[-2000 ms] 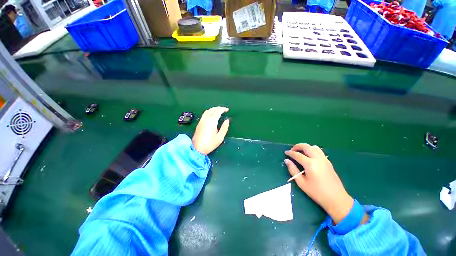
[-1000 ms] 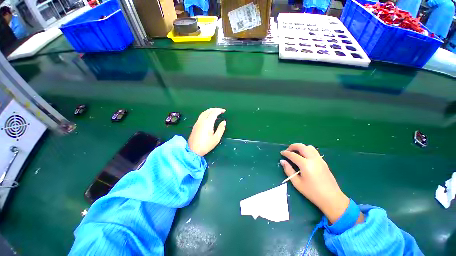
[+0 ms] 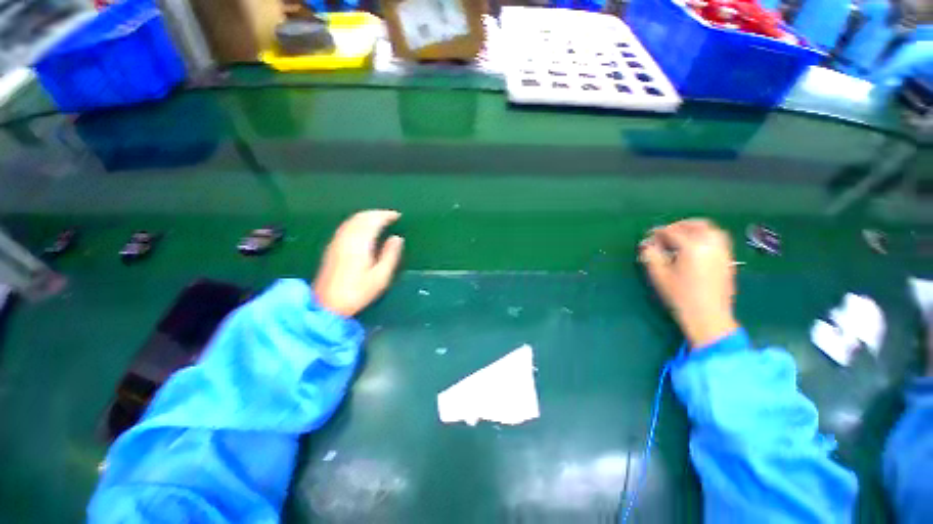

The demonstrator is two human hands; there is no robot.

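Observation:
My left hand (image 3: 358,264) rests at the near edge of the glossy green belt (image 3: 491,205), fingers apart and holding nothing. My right hand (image 3: 696,271) is blurred, over the belt at right, fingers curled around a thin pale stick (image 3: 739,263) whose end shows beside the hand. Something small may be at its fingertips; blur hides it. Small dark units lie on the belt: three at left, the nearest (image 3: 260,241) by my left hand, and one (image 3: 763,238) right of my right hand. A white wipe (image 3: 496,391) lies between my arms.
A black slab (image 3: 169,353) lies beside my left sleeve. Crumpled white wads (image 3: 851,328) and another person's blue sleeve (image 3: 908,450) are at right. Blue bins (image 3: 113,56), a yellow tray (image 3: 348,51), a box (image 3: 435,29) and a white parts tray (image 3: 593,97) line the far edge.
The view has turned to the right. My right hand has moved forward and right over the belt, away from the wipe. Another small object and a person's sleeve now show at far right.

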